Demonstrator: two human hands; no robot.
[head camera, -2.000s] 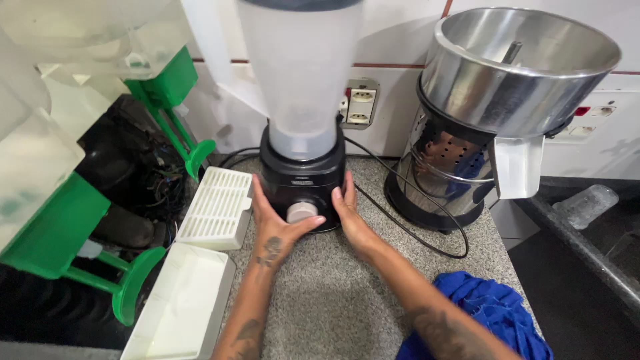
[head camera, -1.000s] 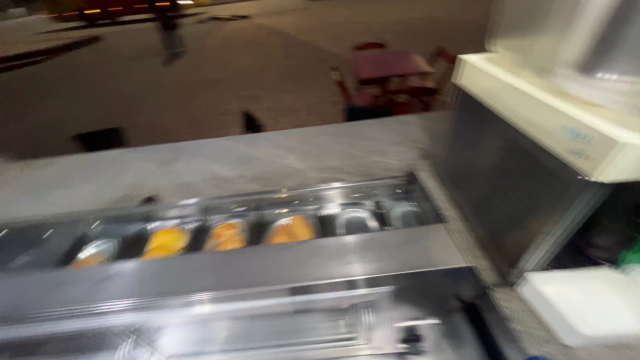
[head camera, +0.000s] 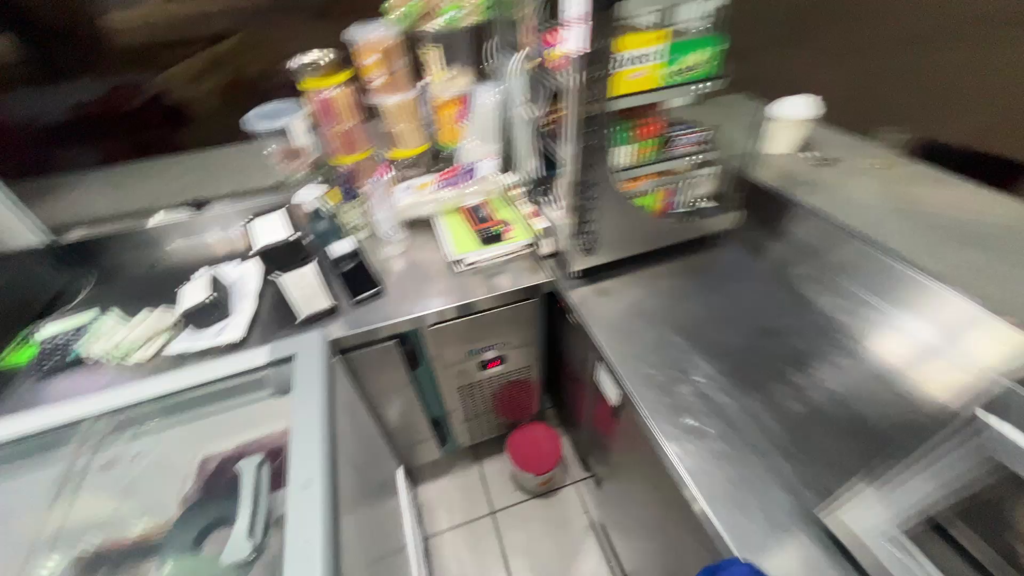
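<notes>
Neither my left hand nor my right hand shows in the head view, which is blurred. A small piece of blue cloth (head camera: 730, 567) shows at the bottom edge, right of centre; what holds it, if anything, is hidden. Napkin holders (head camera: 304, 290) stand on the steel counter (head camera: 424, 288) at the left, beside a dark rectangular object (head camera: 356, 272). A stack of printed sheets or booklets (head camera: 484, 228) lies near the counter's corner. Behind it stand several tall containers (head camera: 336, 112) with yellow bands.
A steel display rack (head camera: 656, 232) holds packaged sweets at the corner. A steel worktop (head camera: 720, 320) runs along the right, with a white-lidded cup (head camera: 792, 124) on the ledge beyond. A glass-topped freezer (head camera: 308, 448) stands lower left. A red-lidded bucket (head camera: 534, 452) sits on the tiled floor.
The view has swung far, from the blender and juicer, past the food trays, to this counter corner. Both hands were on the blender base two seconds ago; they are out of view now.
</notes>
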